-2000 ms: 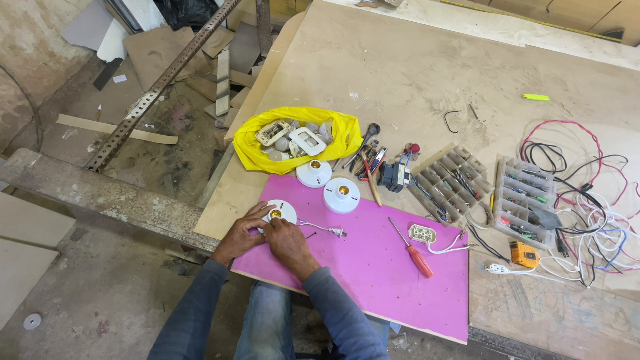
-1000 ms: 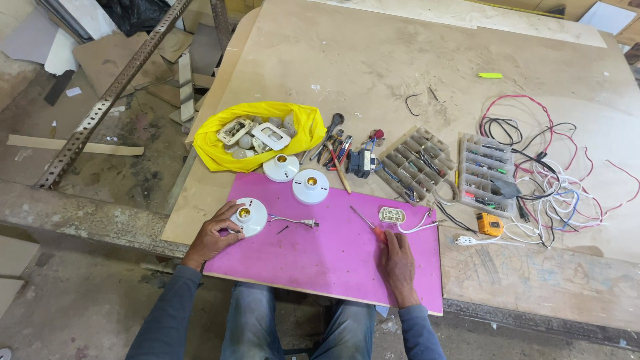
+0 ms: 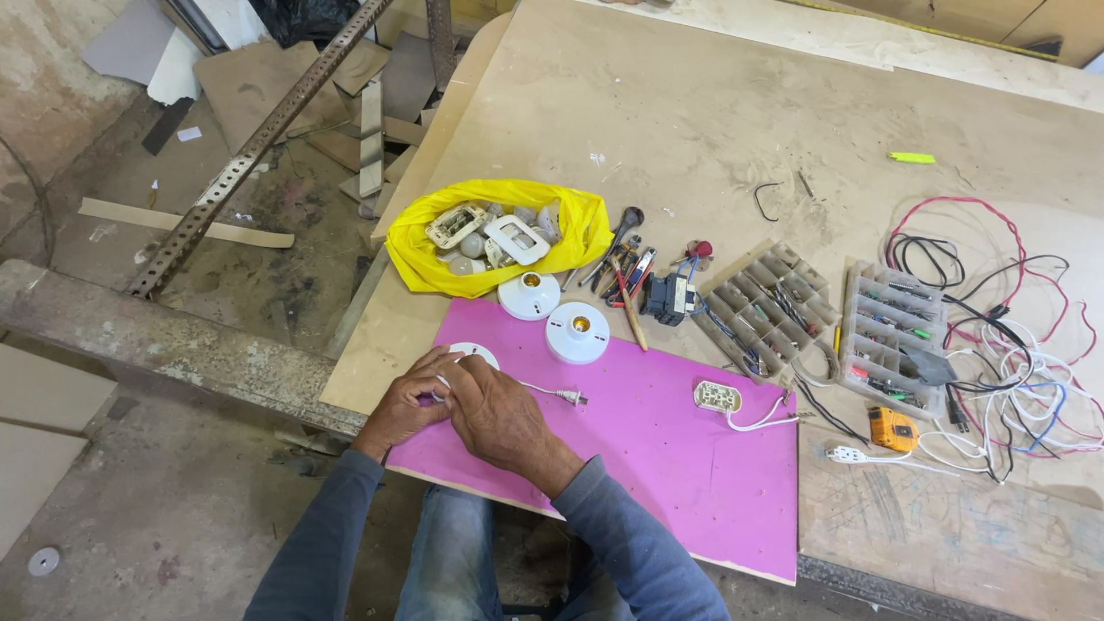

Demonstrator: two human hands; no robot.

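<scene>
My left hand [image 3: 401, 412] grips the rim of a round white lamp holder [image 3: 477, 351] at the left side of the pink board [image 3: 638, 457]. Over the same holder is my right hand [image 3: 507, 423], its fingers bent down and close together; what they hold is hidden. A short white cord with a two-pin plug [image 3: 571, 397] runs out to the right of the holder. Two more white lamp holders, one farther back [image 3: 529, 295] and one nearer [image 3: 578, 333], stand at the board's back edge. A white outlet [image 3: 718, 396] with white wires lies on the right part.
Behind the board are a yellow bag [image 3: 414, 269] of bulbs and fittings, hand tools [image 3: 630, 285] and a contactor [image 3: 670, 298]. Farther right lie two compartment boxes, one askew [image 3: 768, 310] and one upright [image 3: 893, 345], an orange tape measure [image 3: 893, 429] and tangled wires [image 3: 1018, 379].
My right hand has moved left from the red-handled screwdriver to the lamp holder. The screwdriver, earlier beside the outlet, no longer shows on the board. My left hand stays at the holder.
</scene>
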